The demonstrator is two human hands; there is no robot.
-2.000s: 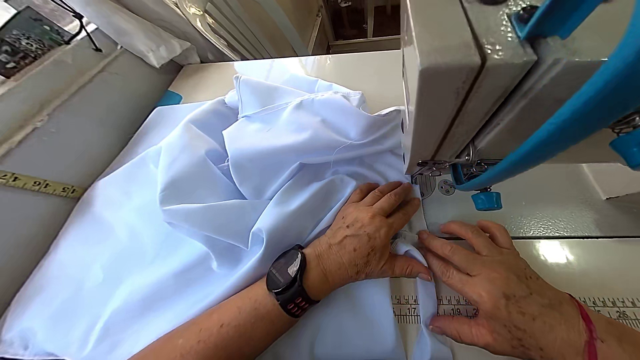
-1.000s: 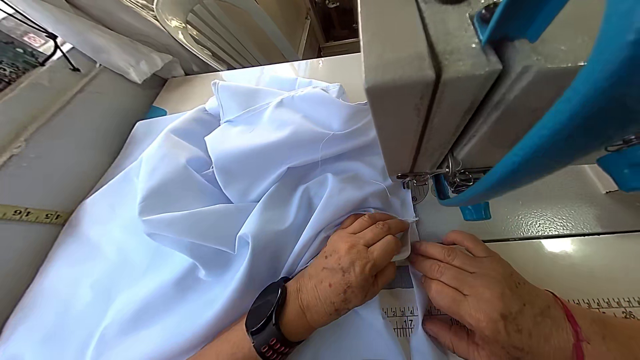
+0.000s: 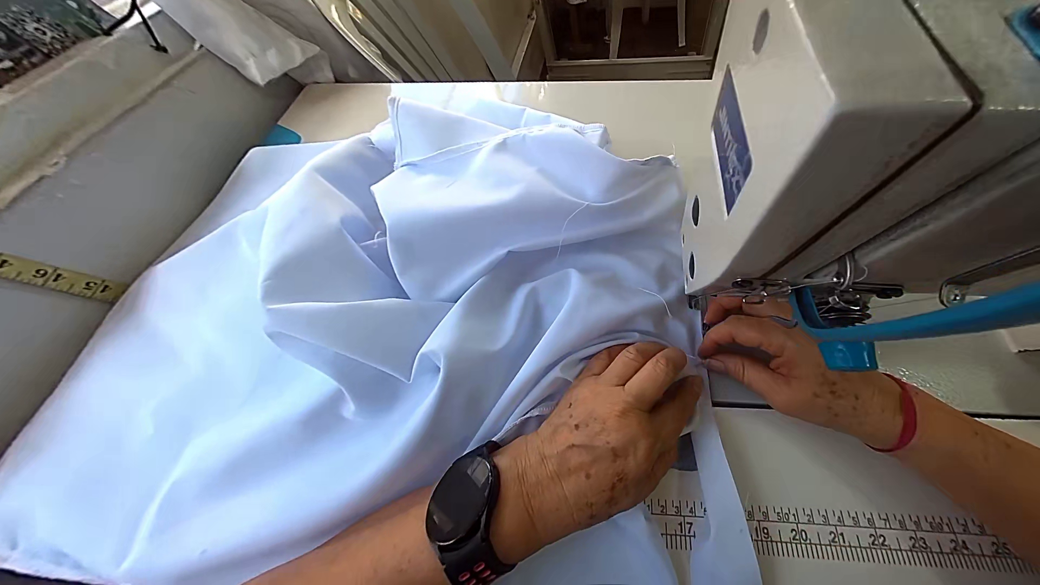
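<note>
Pale blue fabric (image 3: 325, 341) lies in folds over the sewing table, its right edge under the head of a sewing machine (image 3: 812, 146). My left hand (image 3: 617, 414), with a black watch at the wrist, rests on the fabric near that edge, its fingers bent over a fold. Just right of it, my right hand (image 3: 764, 357) pinches the fabric's edge between thumb and fingers beside the needle area; some fingertips are hidden behind the machine's parts. A narrow strip of the same cloth (image 3: 723, 504) runs down from between my hands toward the front.
A blue lever (image 3: 934, 317) crosses just above my right hand. A printed ruler scale (image 3: 877, 536) runs along the table front. At left, a yellow measuring tape (image 3: 57, 279) lies on a grey surface. A chair (image 3: 406, 41) stands behind the table.
My right hand has moved up from the strip near the table front to the cloth edge by the needle area. My left hand stays on the fabric.
</note>
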